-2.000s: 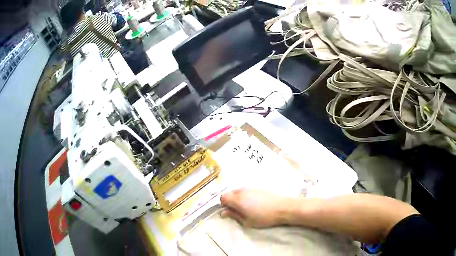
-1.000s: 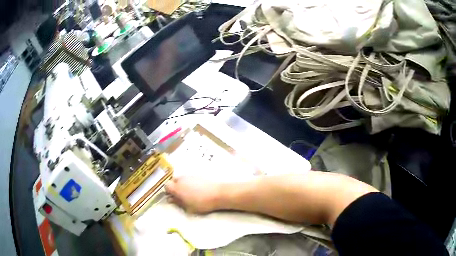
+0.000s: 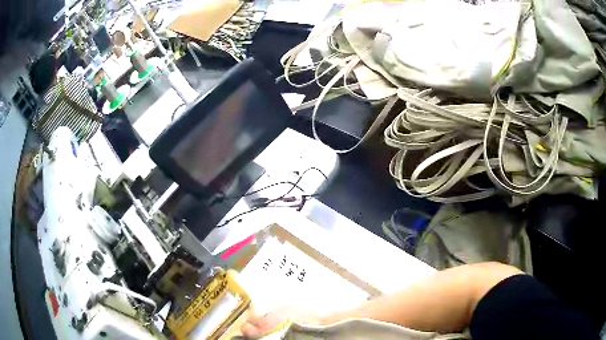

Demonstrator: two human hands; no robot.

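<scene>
My right hand [image 3: 276,321] lies at the bottom centre, close to the right side of the amber clamp frame [image 3: 209,307]. Its fingers are partly hidden and cut off low, and beige cloth [image 3: 362,330] lies along and below the forearm at the lower edge. Whether the fingers grip the cloth cannot be told. The white template [image 3: 287,269] with black handwriting lies beyond the hand. The white sewing machine head [image 3: 73,246] stands at the left, its lower front cut off. My left hand is out of the picture.
A black screen [image 3: 222,136] stands behind the table. A thin black cable [image 3: 282,189] and a pink stick [image 3: 238,247] lie on the table. Beige straps [image 3: 432,146] and heaped khaki cloth [image 3: 452,46] lie at the right. A person in striped clothing [image 3: 66,109] is at the back left.
The view has swung rightward and up, so the machine and clamp sit further left and lower. The cloth shown below my right hand has mostly left the picture. My right hand stays beside the clamp.
</scene>
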